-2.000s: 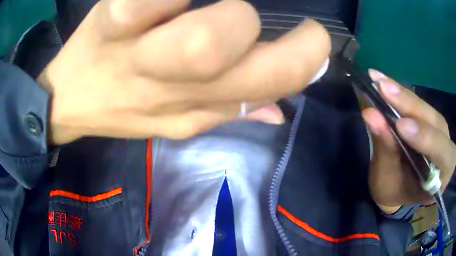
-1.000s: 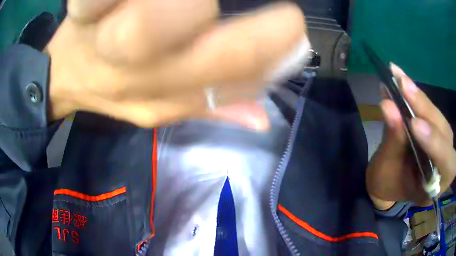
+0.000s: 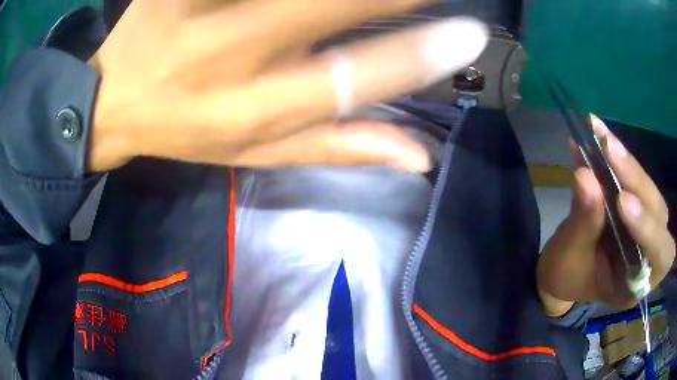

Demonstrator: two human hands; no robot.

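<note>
My left hand [image 3: 245,96] is blurred and large across the upper left. Its top is cut off by the picture's edge. Two fingers reach right, apart, one with a white covering at the tip and a pale band further back. Whether the cut-off fingers hold anything is hidden. My right hand [image 3: 623,223] holds dark tweezers [image 3: 610,185] at the right, tips up and left, slightly apart, with no part seen between them. The grey-brown metal fixture bar [image 3: 499,74] shows its right end beyond my left fingertip; the rest is mostly covered. No copper coil can be made out.
A glossy green mat [image 3: 601,59] lies at the upper right, with more green at the upper left edge. My dark grey, orange-trimmed jacket [image 3: 482,245] fills the lower middle, close to the bar. A brown and blue cluttered area [image 3: 623,338] shows at the lower right.
My left hand's fingers have straightened and spread apart. My right hand has moved the tweezers from beside the bar to the right, over the green mat. More of the bar's right end shows.
</note>
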